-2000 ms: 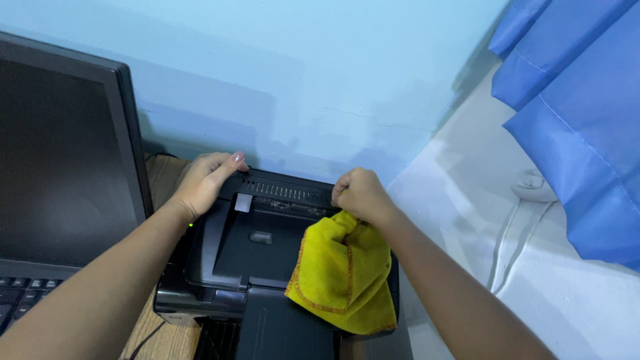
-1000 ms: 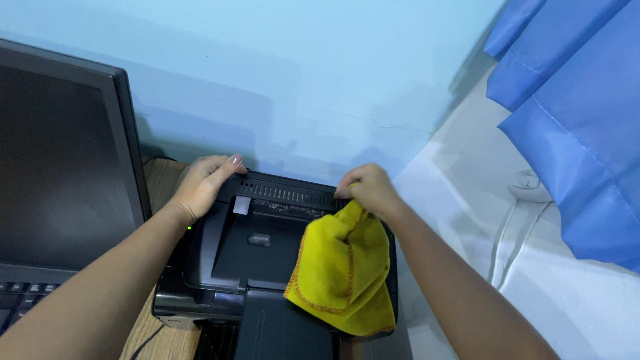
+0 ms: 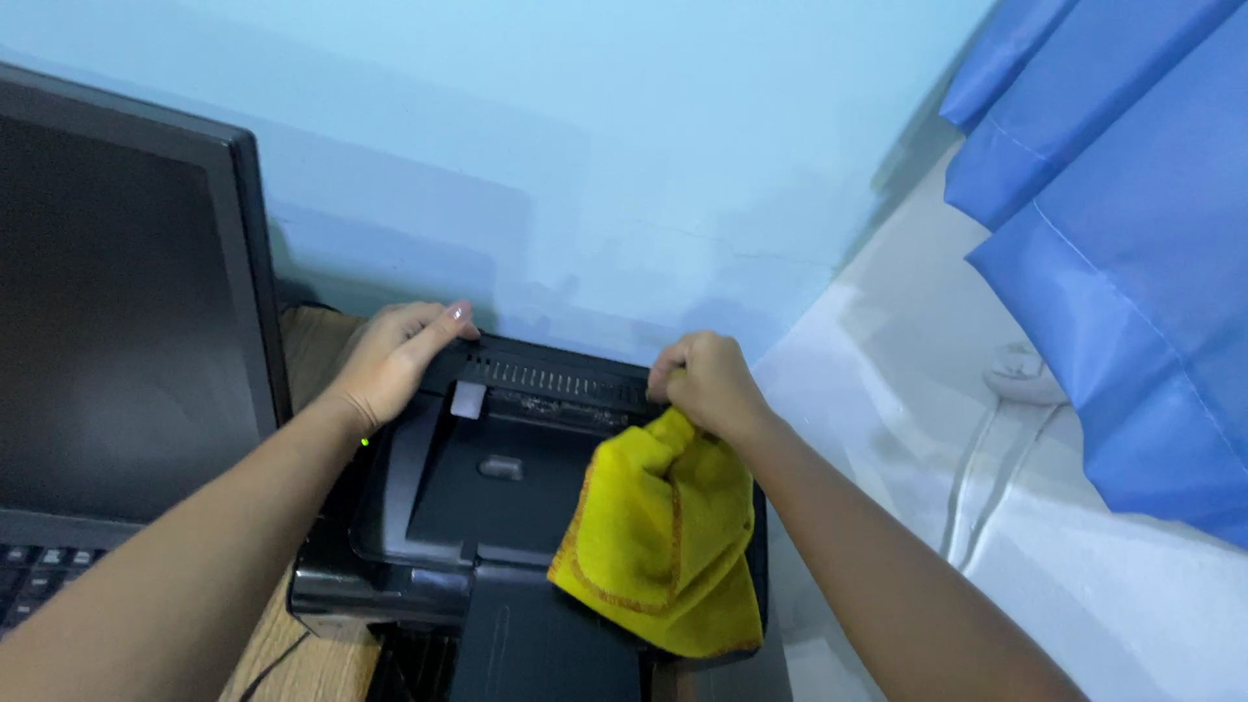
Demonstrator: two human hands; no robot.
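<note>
A black printer stands against the wall, with a vented strip along its back edge. My left hand rests on the printer's back left corner, thumb along the top and fingers around the far side. At the back right, my right hand grips the gathered top of a yellow cloth with orange stitched edges. The cloth hangs over the printer's right side and hides part of its top. A small light grey tab sits near the vents' left end.
To the left is a black monitor with a black keyboard below it. Wood surface shows under the printer. A light blue wall rises behind, and a blue curtain hangs at right, near white cables.
</note>
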